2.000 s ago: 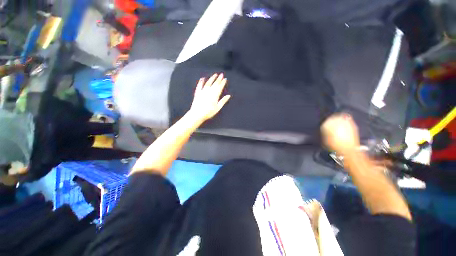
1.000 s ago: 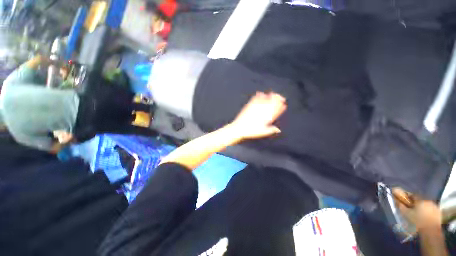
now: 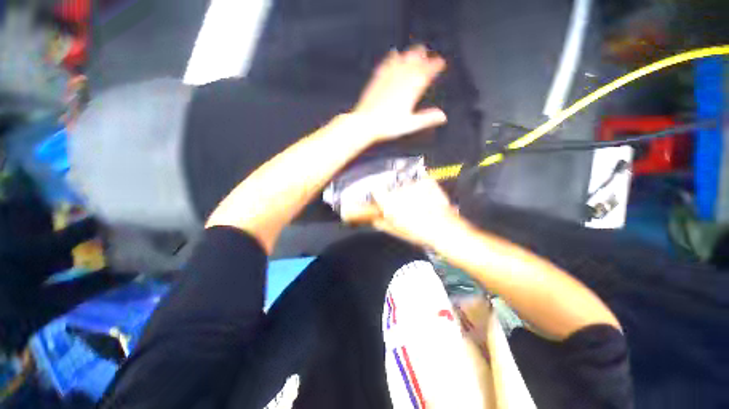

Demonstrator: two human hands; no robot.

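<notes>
A black garment (image 3: 264,120) lies over the grey pad (image 3: 128,152), whose rounded left end shows bare. My right hand (image 3: 412,208) is closed on the steam iron (image 3: 376,180), which is blurred and silvery and stands on the garment near the pad's front edge. My left hand (image 3: 400,92) is just beyond the iron, over the garment, with its fingers spread and nothing in it. Blur hides whether its fingertips touch the cloth.
A yellow hose (image 3: 607,92) and a black cord run from the iron to the right. A white plate (image 3: 609,185) is at the right. White strips (image 3: 228,40) lie at the back. A blue crate (image 3: 76,351) is at lower left. A striped white cloth (image 3: 416,335) covers my lap.
My right hand has brought the iron from the far right onto the garment at the middle. My left hand has moved farther back on the cloth, and its fingers have spread. The view has shifted.
</notes>
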